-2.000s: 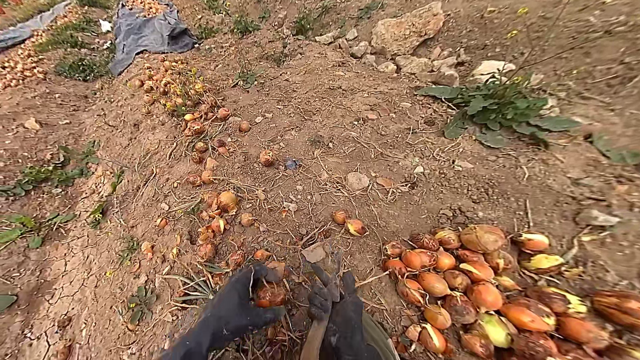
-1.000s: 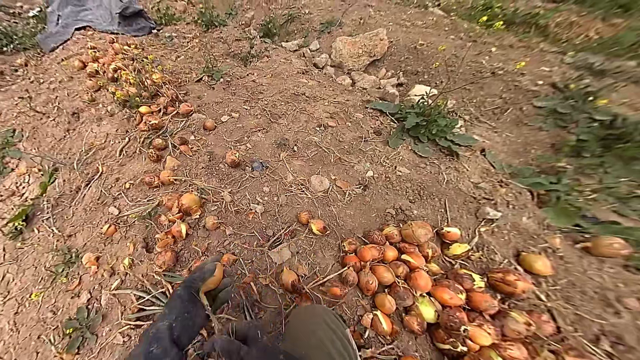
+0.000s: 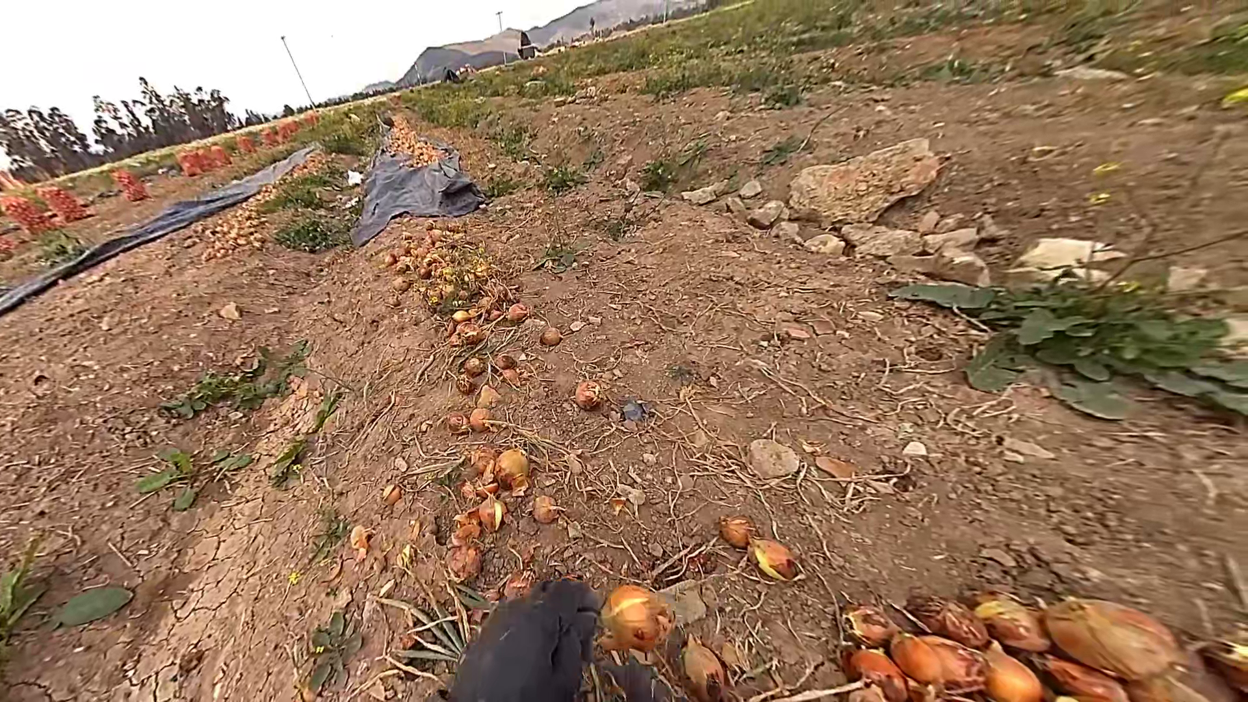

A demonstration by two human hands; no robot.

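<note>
My left hand [image 3: 534, 645], in a black glove, is at the bottom centre, its fingers curled against a yellow-brown onion [image 3: 637, 618] that it appears to hold. Just below that onion a dark bit of glove [image 3: 636, 681] shows at the frame edge, probably my right hand; its fingers and anything in them are hidden. Another onion [image 3: 704, 669] lies to the right of the hands. A pile of onions [image 3: 936, 663] fills the lower right corner. Two onions [image 3: 756, 548] lie on the soil above and left of the pile. A row of loose onions [image 3: 487, 487] runs away up the ridge.
Dark cloth sheets [image 3: 414, 195] lie farther off, with onions on and beside them. Red filled sacks [image 3: 63, 205] stand at the far left. Rocks [image 3: 863, 183] and a leafy weed [image 3: 1102, 336] are on the right. A distant dark figure [image 3: 526, 45], perhaps a person, shows near the horizon.
The view has tilted up to the horizon. Two seconds ago my right hand was on a tool's handle; now that tool is out of sight.
</note>
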